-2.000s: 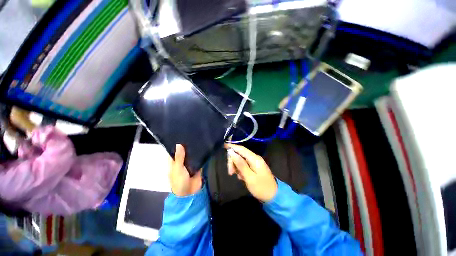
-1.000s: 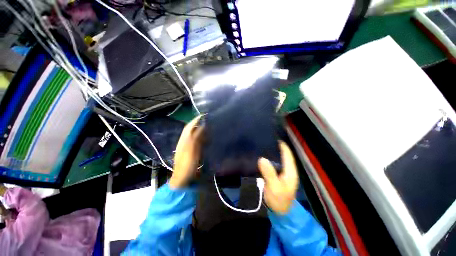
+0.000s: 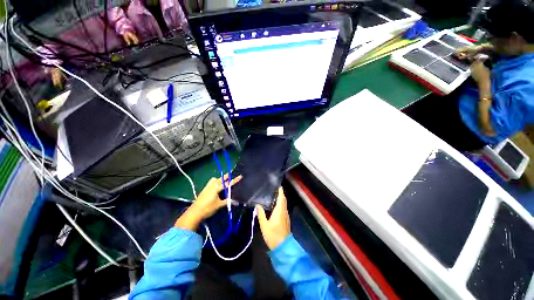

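A dark glossy tablet (image 3: 262, 167) lies at the front edge of the green bench, below the right monitor. My left hand (image 3: 212, 198) is at its left edge, beside the blue cables (image 3: 227, 170), with fingers on the edge. My right hand (image 3: 275, 221) grips its lower right corner. A white USB cable (image 3: 225, 258) loops below the tablet between my hands; its plug end near my right hand is too small to make out. The test fixture seen before is hidden, and what lies under the tablet cannot be told.
A white foam tray (image 3: 351, 130) with dark tablets is stacked at right. A grey test instrument (image 3: 193, 136) stands at left with white cables hanging before it. A monitor (image 3: 275, 70) stands behind. A person in blue (image 3: 515, 88) works at another tray, upper right.
The view has turned right. The tablet has moved from being held up in front of me to down at the bench edge, with both hands still on it.
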